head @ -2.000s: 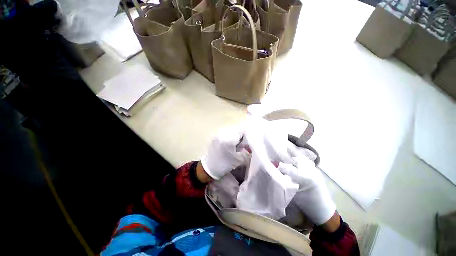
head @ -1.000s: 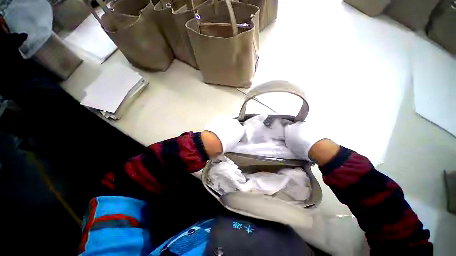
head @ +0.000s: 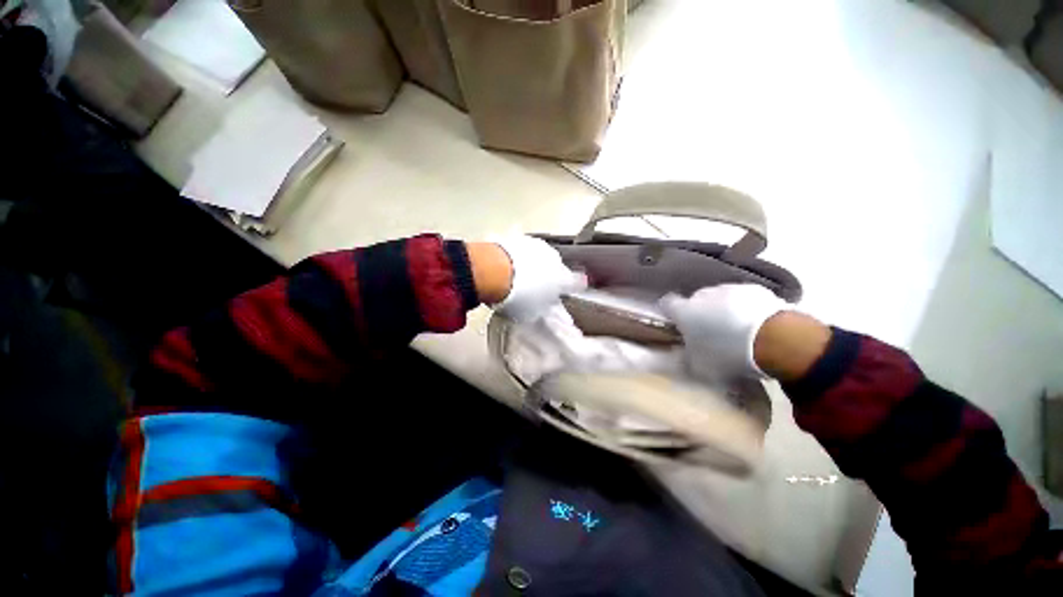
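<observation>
A taupe tote bag [head: 746, 402] stands open in front of me, one handle [head: 676, 201] arching at its far side and the near handle blurred. White tissue paper [head: 554, 348] lies in its near part, and a divider [head: 624, 317] crosses the opening. A dark round dot [head: 648, 258] shows on the far inner wall. My left hand [head: 540, 280], in a white glove, is at the divider's left end. My right hand [head: 725, 327], gloved and slightly blurred, is at its right end. The fingertips are partly hidden, so their grip is unclear.
Several taupe bags [head: 542, 82] stand beyond the work bag. A stack of white cards [head: 259, 163] lies at the table's left edge, with more white paper [head: 210, 41] behind it. Large white sheets [head: 804, 128] cover the table [head: 402, 187] at the right. The floor at left is dark.
The tissue seen between my hands two seconds ago is down inside the bag. My hands have moved from the far compartment to the divider. The far compartment is opened wider, and the view has shifted.
</observation>
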